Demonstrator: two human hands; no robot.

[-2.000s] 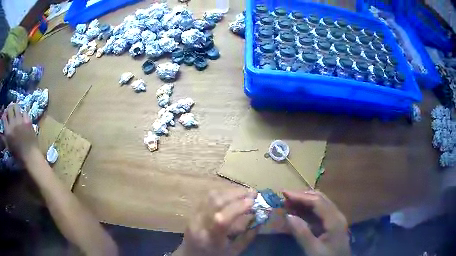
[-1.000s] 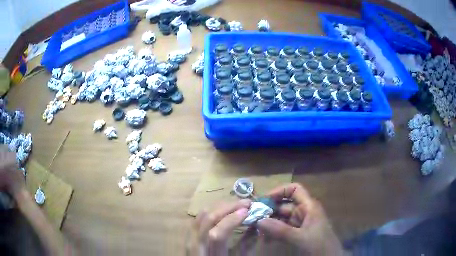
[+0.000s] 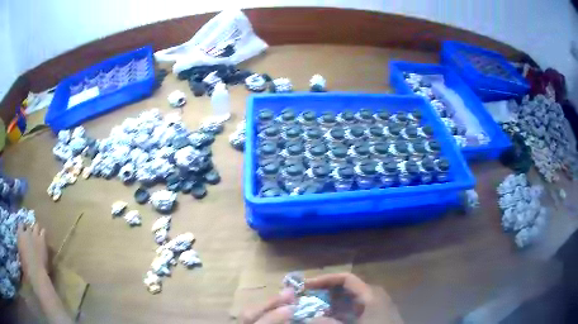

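A white-grey figure body [image 3: 310,307] with a dark cap partly showing is held between my two hands at the bottom edge of the picture. My left hand [image 3: 274,311] holds its left side, with only the fingers in view. My right hand [image 3: 361,301] holds its right side and covers most of the cap. The small round glue cup [image 3: 293,282] shows just above my left fingertips, on the cardboard pad [image 3: 256,285]. The hands are slightly blurred.
A blue crate [image 3: 361,204] with rows of dark-topped pieces stands ahead. A pile of bodies [image 3: 142,142], dark caps [image 3: 198,189] and loose small parts [image 3: 180,242] lie left. Another person's hand [image 3: 33,253] is at far left. A bottle [image 3: 220,101] stands behind the pile.
The view has tilted up, so the table's far side and the plastic bag show and my hands sit lower in the picture. Both hands still hold the figure body.
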